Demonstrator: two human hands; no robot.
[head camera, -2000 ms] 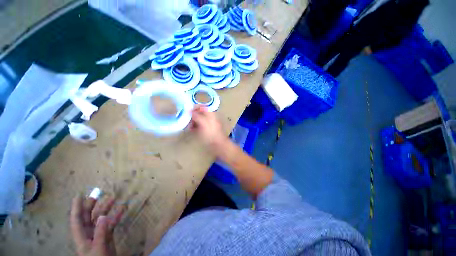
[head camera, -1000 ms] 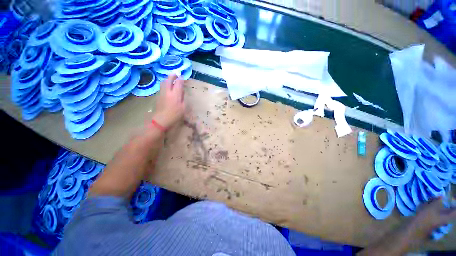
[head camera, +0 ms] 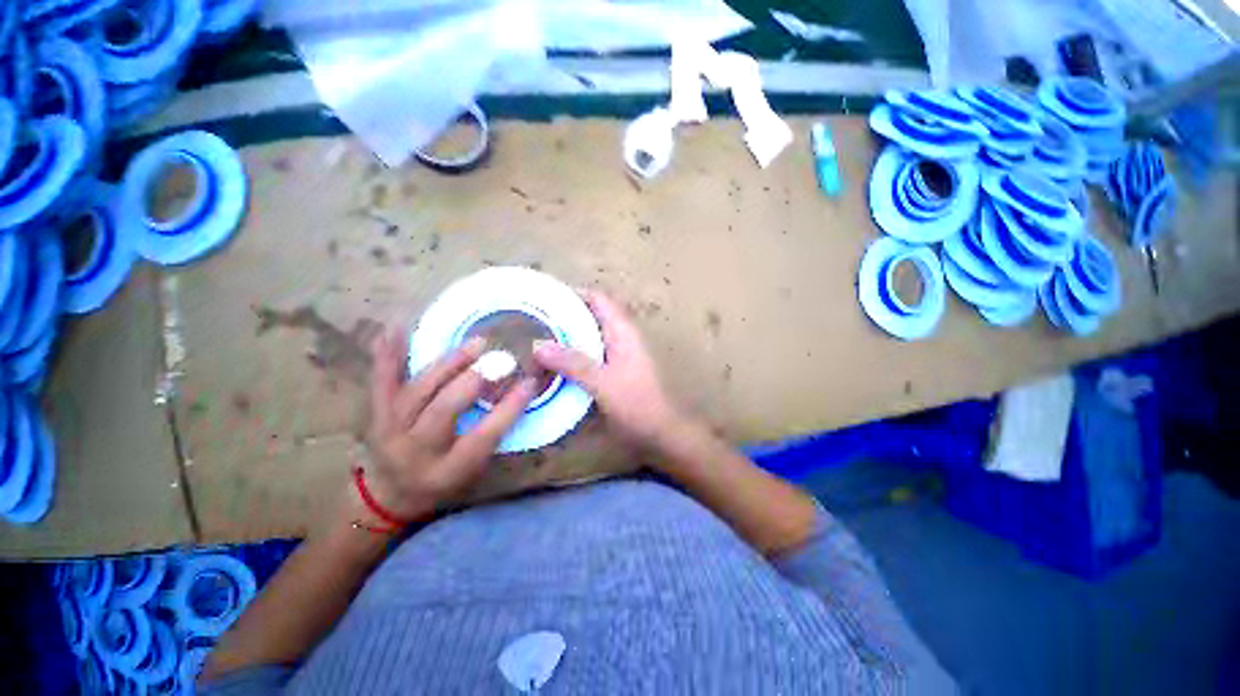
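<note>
A flanged ring (head camera: 506,288), pale white-blue with a darker blue inner band, is between my hands over the cardboard, near the front edge. My left hand (head camera: 442,422), with a red string at the wrist, lies over the ring's left and lower side. Its fingertips reach into the centre hole, where a small white cap (head camera: 494,364) shows at a finger. My right hand (head camera: 619,374) grips the ring's right side, thumb at the hole and fingers at the outer rim. My left hand hides part of the ring.
Stacked rings stand at the left (head camera: 38,170) and right (head camera: 1006,204). Along the back lie a dark-edged tape roll (head camera: 456,140), a small white roll (head camera: 649,143), white strips (head camera: 748,102), a teal tube (head camera: 827,161) and white sheets (head camera: 408,68). A blue crate (head camera: 1108,476) is below right.
My left hand has come back from the left stack and my right hand from the right stack. Both are now at one ring in front of me. The view has shifted.
</note>
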